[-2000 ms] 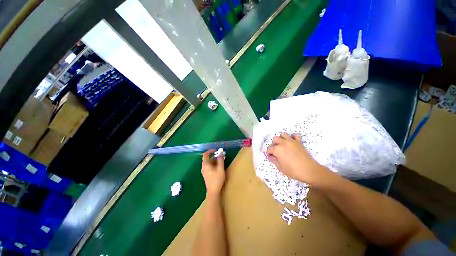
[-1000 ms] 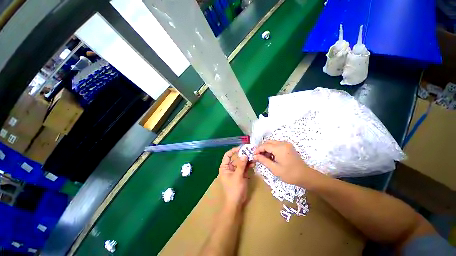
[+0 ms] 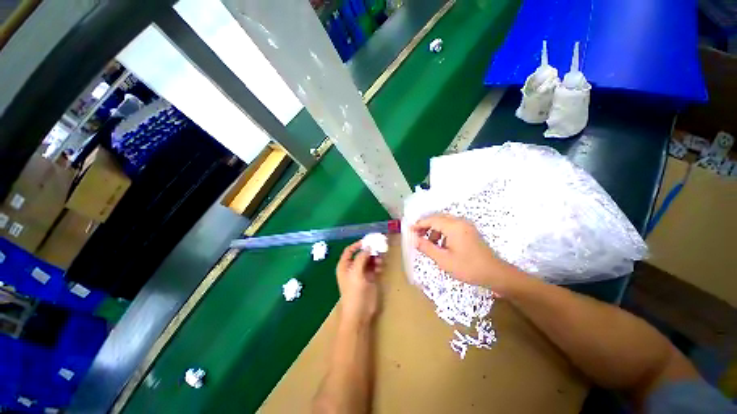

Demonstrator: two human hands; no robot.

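Observation:
My left hand [image 3: 358,273] holds a white assembly [image 3: 374,244] between its fingertips, over the edge where the brown cardboard sheet [image 3: 420,364] meets the green belt. My right hand [image 3: 451,249] is at the mouth of the clear plastic bag [image 3: 574,218], over the heap of small white parts [image 3: 461,301]. Its thumb and fingers are bent with a gap between them; whether they hold a small part cannot be told. Some small parts lie spilled on the cardboard below the bag.
More white assemblies [image 3: 292,289] stand on the green conveyor belt [image 3: 250,323]. A stop bar [image 3: 315,236] lies across the belt beside a pale post [image 3: 343,113]. Two wrapped bottles [image 3: 569,105] stand beyond the bag before a blue sheet [image 3: 638,48]. An open carton [image 3: 703,226] is at right.
My hands were together at the assembly a second ago. My left hand has moved left with it, and my right hand is now apart at the bag mouth. Assemblies on the belt have moved up toward the bar.

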